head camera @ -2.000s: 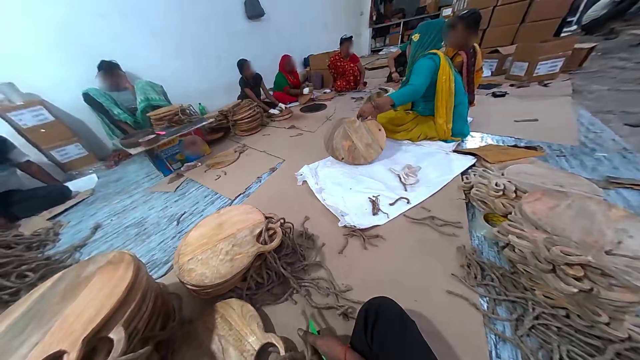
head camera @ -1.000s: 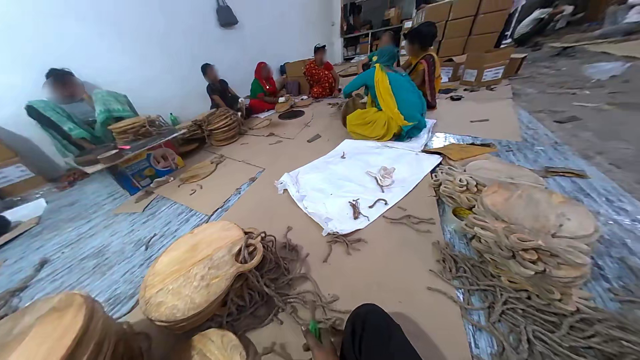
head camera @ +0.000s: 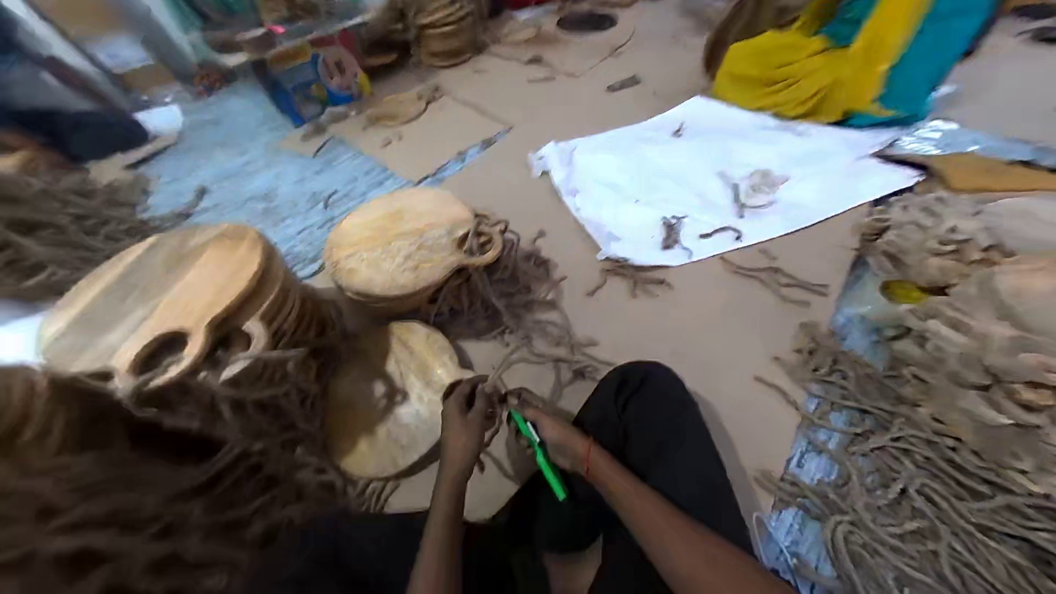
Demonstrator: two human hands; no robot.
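Close together, my left hand (head camera: 469, 406) and my right hand (head camera: 540, 421) pinch a brown cord (head camera: 503, 375) beside my bent knee. A green-handled tool (head camera: 540, 462), its kind unclear, is also held in my right hand and points down toward my lap. Just left of my hands lies a round wooden board (head camera: 388, 404). Behind it is a stack of round boards (head camera: 404, 243) with ring handles, cords hanging around the handle of the top one. Another tall stack of boards (head camera: 165, 297) leans at the left. The fingertips are blurred.
A white cloth (head camera: 660, 186) with cord scraps lies ahead on the cardboard-covered floor (head camera: 660, 330). Piles of loose cords (head camera: 916, 487) and cord-tied boards (head camera: 998, 330) are at the right. More cords (head camera: 74, 495) fill the lower left. A person in yellow and teal clothing (head camera: 808, 74) sits beyond the cloth.
The view has tilted down and left. My left hand, unseen before, is now beside my right hand at the cord. The person in teal was reaching over a round board at first, then turned away.
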